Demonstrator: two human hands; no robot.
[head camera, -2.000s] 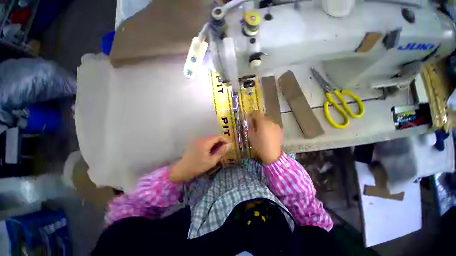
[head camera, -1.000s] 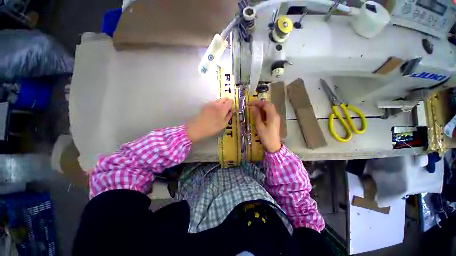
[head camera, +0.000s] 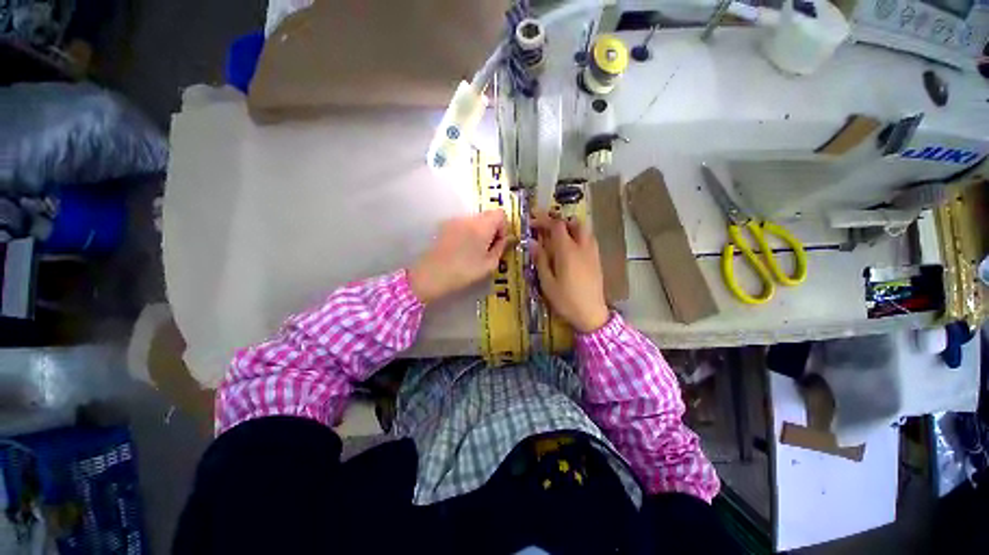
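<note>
My left hand (head camera: 464, 256) rests on the left yellow tape guide (head camera: 501, 314), fingers bent, fingertips near the shiny metal strip. My right hand (head camera: 570, 271) lies over the right yellow band, fingertips close in front of the needle area. What either hand pinches is hidden and too small to tell. The white sewing machine (head camera: 694, 119) stands above and right of the hands. Pale panels (head camera: 315, 217) lie flat on the left. A brown cut piece (head camera: 369, 54) lies over their far edge. Two brown strips (head camera: 672, 244) lie right of the bands.
Yellow-handled scissors (head camera: 762, 260) lie right of the strips, blades pointing away. A small dark tray (head camera: 903, 291) with coloured items is at the right. A lit lamp (head camera: 458, 125) hangs left of the machine head. A grey bag (head camera: 81, 146) and a blue crate (head camera: 87, 488) are at the left.
Both hands have moved from near the table's front edge towards the needle area. In the last second the right hand has shifted slightly left, its fingers now flatter over the band. The camera view has shifted.
</note>
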